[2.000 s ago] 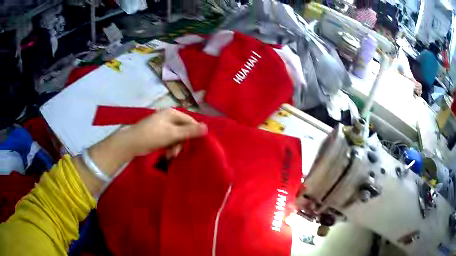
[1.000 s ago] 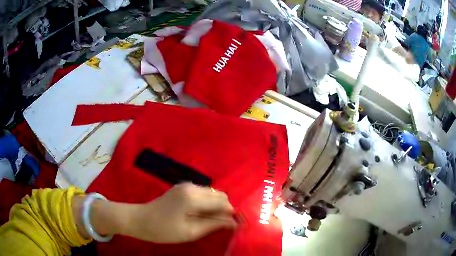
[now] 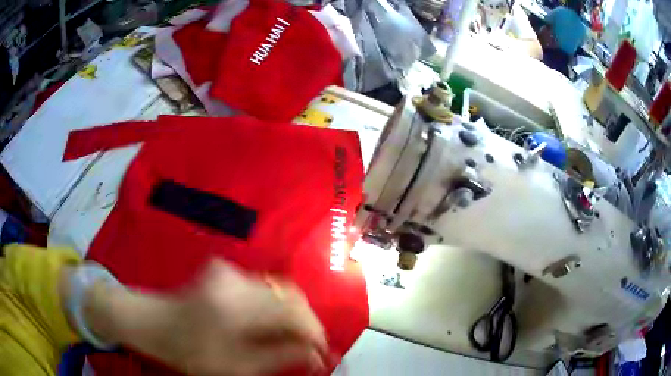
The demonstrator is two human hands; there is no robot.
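Observation:
A red garment panel (image 3: 213, 161) lies flat on the machine table, with white and black lettering along its right edge and a black patch (image 3: 203, 209) on it. A narrow red strip sticks out at its upper left. The lettered edge is beside the lit needle area (image 3: 366, 239) of the cream sewing machine (image 3: 471, 198). My left hand (image 3: 235, 323) is blurred over the lower part of the panel; its fingers point right and their grip cannot be made out. My right hand is not in view.
A second red piece (image 3: 283, 70) with white lettering and pale cloth lies at the table's back. Grey cloth (image 3: 382, 44) is beyond it. Black scissors (image 3: 495, 327) lie on the machine bed at lower right. A blue round object (image 3: 546, 150) is behind the machine arm.
My left hand has gone from the raised panel edge down to the panel's lower part. The panel now lies flatter, with its black patch uncovered. The view has shifted right, bringing the scissors in.

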